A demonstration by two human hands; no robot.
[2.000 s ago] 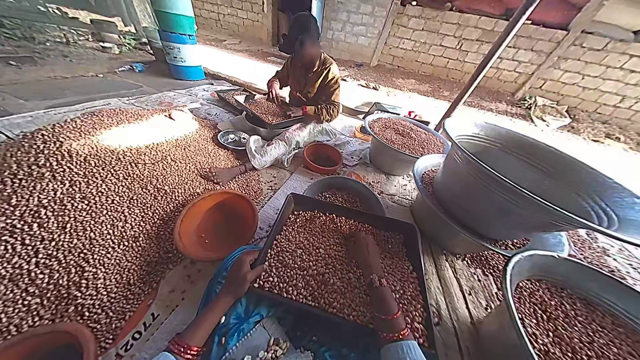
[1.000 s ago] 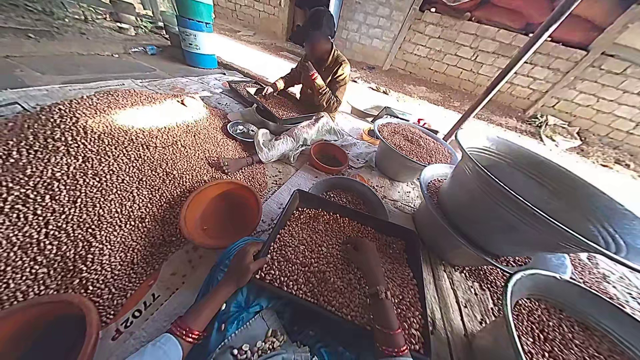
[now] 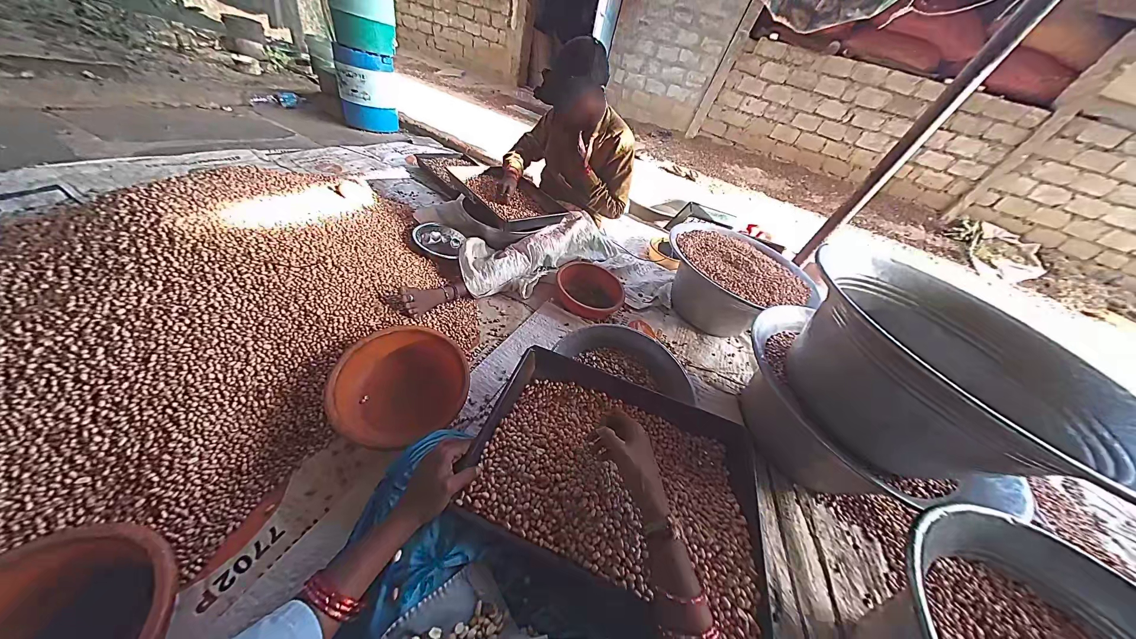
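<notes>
A dark rectangular tray (image 3: pixel 750 444) full of small brown nuts or seeds (image 3: pixel 568 461) rests at my lap, tilted in view. My left hand (image 3: pixel 439 479) grips its left edge. Over the nuts is my right hand (image 3: pixel 626 444), palm down with fingers bent; whether it holds a nut cannot be told. Beyond the tray's far edge stands a metal basin (image 3: pixel 666 355) with more nuts. An orange bowl (image 3: pixel 398 386) lies left of the tray. Pale pieces (image 3: pixel 470 621) sit in my lap at the bottom edge.
A large heap of nuts (image 3: pixel 177 355) covers the left side. Metal tubs (image 3: pixel 941 390) crowd the right, one more (image 3: pixel 728 302) behind. A person (image 3: pixel 577 160) sits ahead with another tray, one foot by the heap. A clay bowl (image 3: pixel 89 577) stands at lower left; a pole (image 3: pixel 932 124) slants at right.
My right hand has shifted over the nuts, while my left hand stays at the tray's edge. The other person's one hand has risen toward the face since the earliest frame.
</notes>
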